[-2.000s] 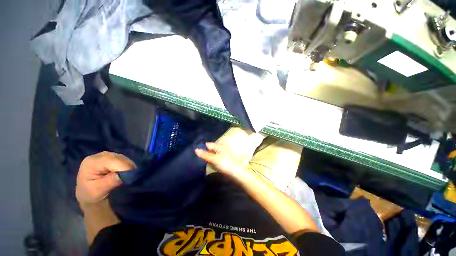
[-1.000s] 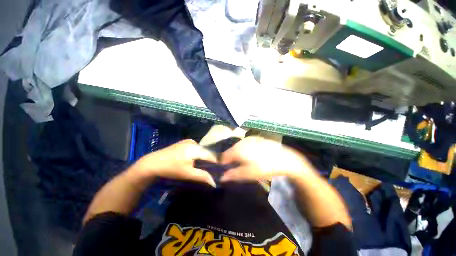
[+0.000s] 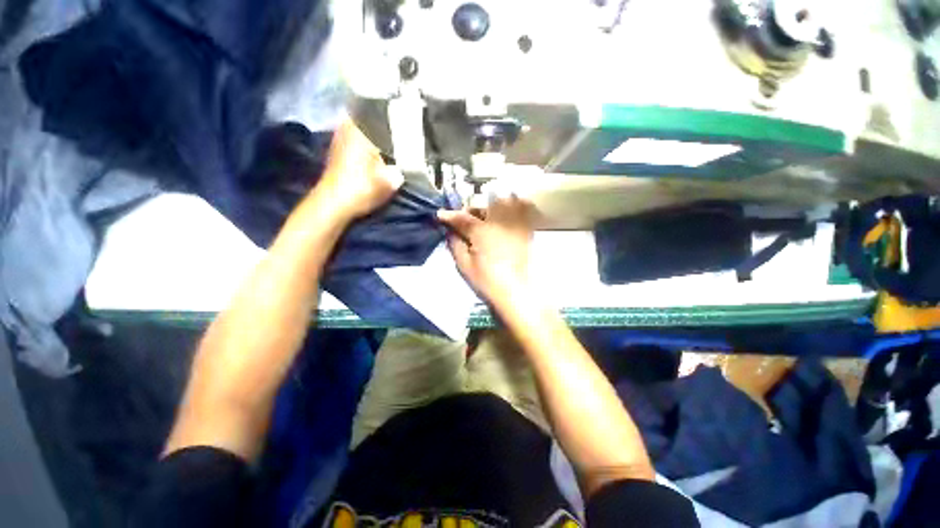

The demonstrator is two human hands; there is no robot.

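Observation:
A navy garment piece (image 3: 387, 239) lies on the white table under the sewing machine head (image 3: 577, 62). My left hand (image 3: 356, 173) grips a fold of it left of the needle area. My right hand (image 3: 493, 242) pinches its edge just below the presser foot area (image 3: 469, 191), fingertips beside the metal parts. The cloth is drawn taut between my hands. A narrow navy strip with a pale tip hangs down to the table's front edge. Whether the needle is in the cloth cannot be told.
Navy and pale grey-blue cloth (image 3: 52, 237) is heaped at the left. A black flat pad (image 3: 670, 245) lies right of the needle. The green table edge (image 3: 660, 315) runs across. Below right is a navy heap (image 3: 711, 438) by brown cardboard (image 3: 747, 373).
Both hands have moved from my lap up to the needle area and now hold cloth there. The view has shifted closer to the machine head, and the navy cloth is bunched beside it.

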